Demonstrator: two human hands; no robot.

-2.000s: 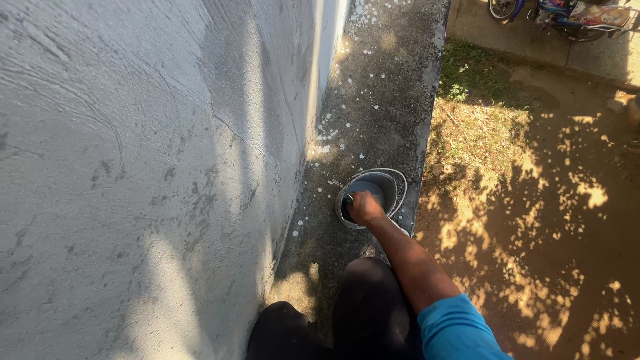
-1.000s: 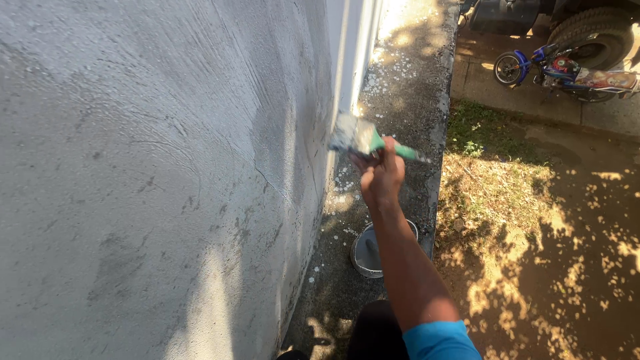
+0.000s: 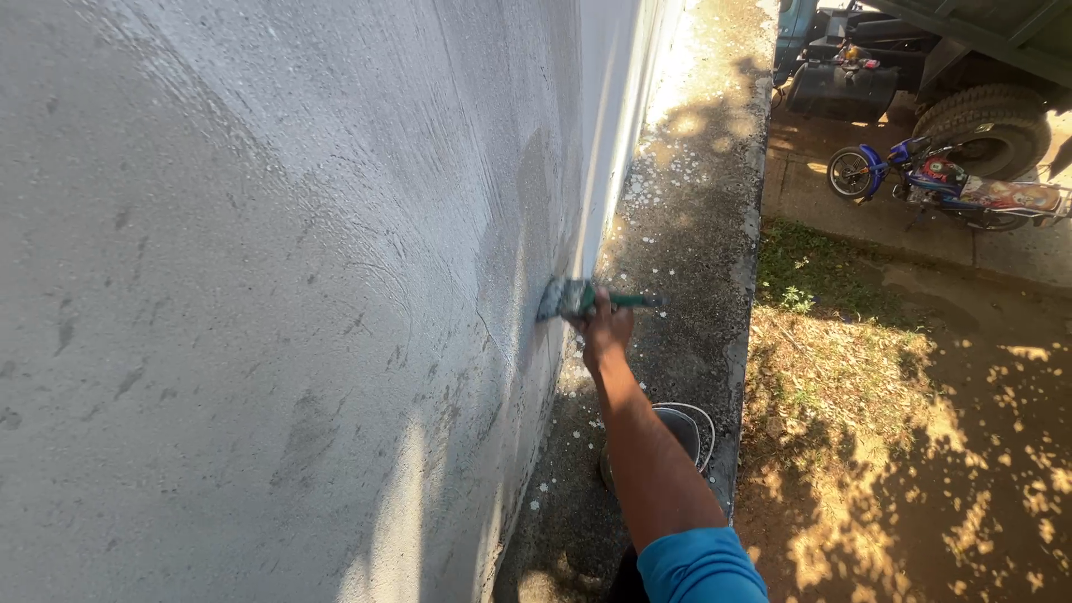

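My right hand (image 3: 605,328) grips the green handle of a wide paintbrush (image 3: 571,300), whose bristles touch the grey plastered wall (image 3: 293,276) low down, close to the ledge. Around the bristles the wall shows a darker, wet-looking patch. Beneath my forearm a paint bucket (image 3: 680,431) with a white wire-like handle stands on the ledge, partly hidden by the arm. My left hand is outside the view.
A narrow concrete ledge (image 3: 678,276) spotted with white paint runs along the wall, with a drop at its right edge. Far below are grass, bare ground, a blue motorcycle (image 3: 946,184) and a truck's wheel (image 3: 988,130).
My right hand was inside the bucket, then lifted out holding the paintbrush, and now the brush is against the wall. The view has shifted, showing more of the truck.
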